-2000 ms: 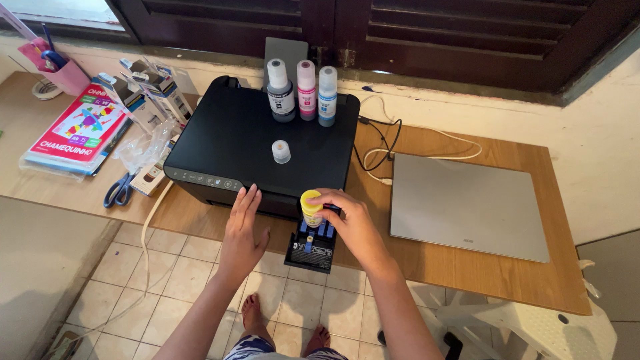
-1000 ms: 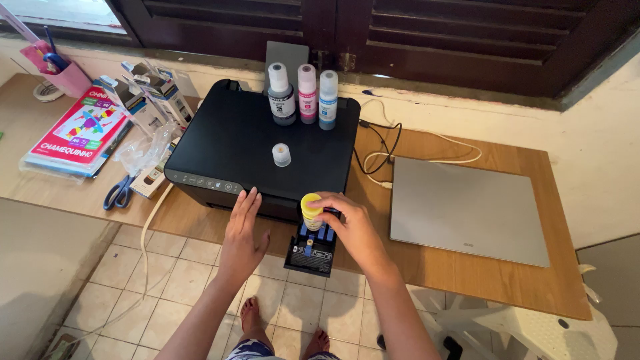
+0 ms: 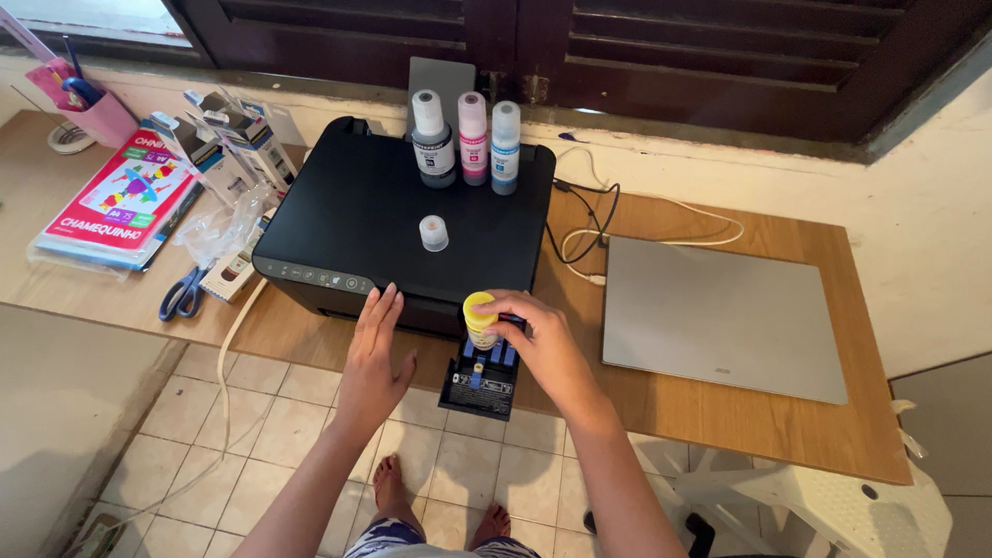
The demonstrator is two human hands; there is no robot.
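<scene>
My right hand (image 3: 539,341) grips a yellow ink bottle (image 3: 480,319), upside down over the ink tank compartment at the printer's front right corner. The compartment's black cover (image 3: 477,387) hangs down, and blue tank caps show beside the bottle. My left hand (image 3: 376,360) holds nothing; its fingertips rest on the front edge of the black printer (image 3: 387,217). On the printer's lid stand a black ink bottle (image 3: 434,147), a magenta ink bottle (image 3: 473,143) and a cyan ink bottle (image 3: 505,151). A translucent bottle cap (image 3: 434,233) sits nearer the lid's middle.
A closed grey laptop (image 3: 721,318) lies right of the printer, with black and white cables (image 3: 593,225) behind. To the left are blue-handled scissors (image 3: 182,294), opened ink boxes (image 3: 248,147), a paper pack (image 3: 116,194) and a pink pen cup (image 3: 108,116). A white plastic stool (image 3: 852,504) stands below right.
</scene>
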